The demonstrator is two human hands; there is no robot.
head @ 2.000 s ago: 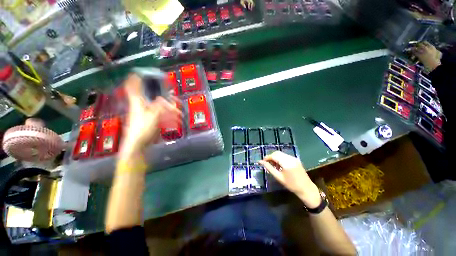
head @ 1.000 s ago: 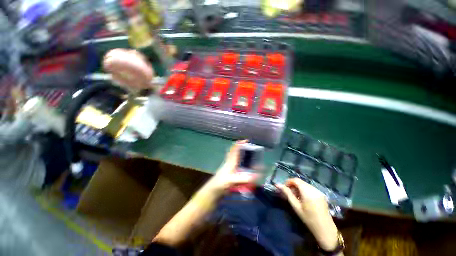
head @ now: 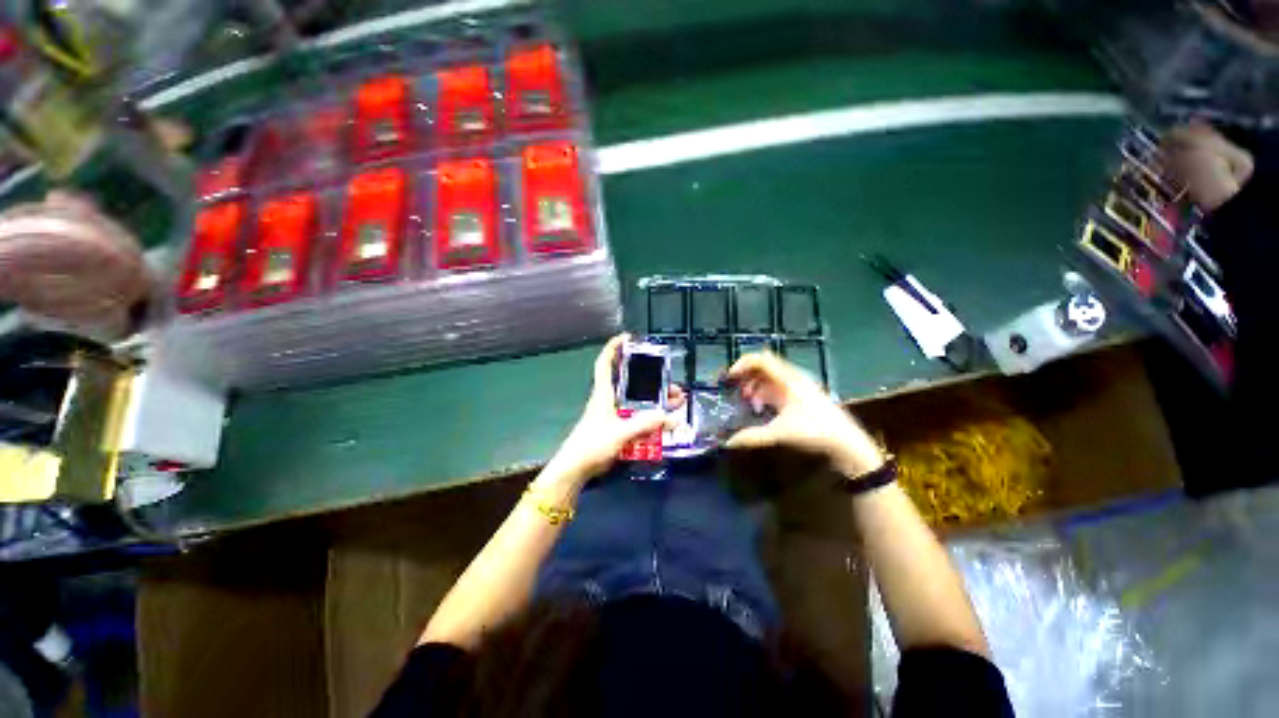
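My left hand [head: 606,421] holds a red keypad phone [head: 645,379] upright at the bench edge, its dark screen above the red keys and facing me. My right hand [head: 797,410] is just right of the phone, over the lens tray, with thumb and fingers curved and apart; whether a thin clear piece is between them cannot be told. The lens tray [head: 713,312] shows a grid of dark-framed pockets, its near part hidden by my hands. A tall stack of clear phone trays [head: 407,316] stands at the left, its top one holding several red phones [head: 467,211].
A white-wrapped tool [head: 922,320] and a silver-white fixture [head: 1045,334] lie right of the lens tray. A pink fan [head: 68,260] and a small carton [head: 176,421] are at far left. Yellow tabs [head: 975,470] fill a box below. Another person's hand [head: 1209,166] is over phones at right.
My left hand came from the tray stack down to the bench edge with a phone. My right hand has lifted from the lens tray and turned towards the phone. The view also swung.
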